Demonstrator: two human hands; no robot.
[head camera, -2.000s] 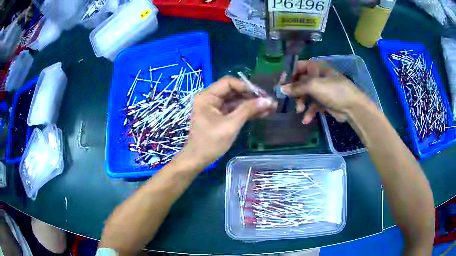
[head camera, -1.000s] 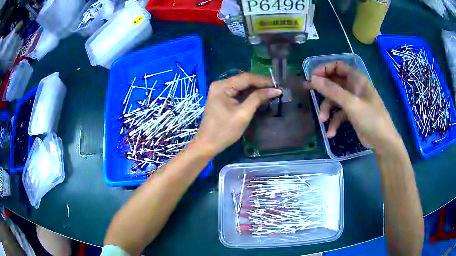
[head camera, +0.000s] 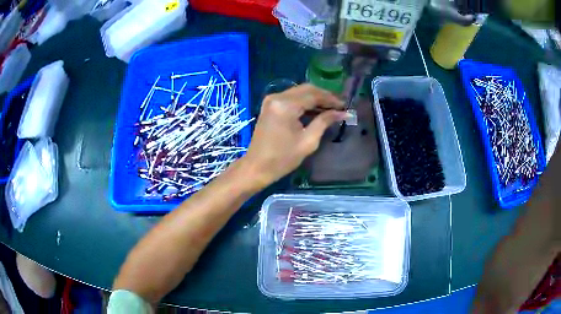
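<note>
My left hand reaches in from the left, thumb and forefinger pinched at the small pale fixture under the press ram. The rod between the fingertips is almost wholly hidden by them and the ram. The brownish-grey press base plate lies below, with a black slot or post at the fixture. My right hand is out of the picture; only a dark, blurred forearm shows at the right edge. The clear rod box lies nearest my body, with white rods and reddish ends at left.
The large blue tray of jumbled rods is left of the press. The black-parts box is at its right, then the small blue tray. A yellow bottle or cup stands behind. Lidded clear boxes are at the left.
My right hand has left the area over the black-parts box and gone out of the picture at the right. My left hand stays at the fixture; the view has shifted slightly.
</note>
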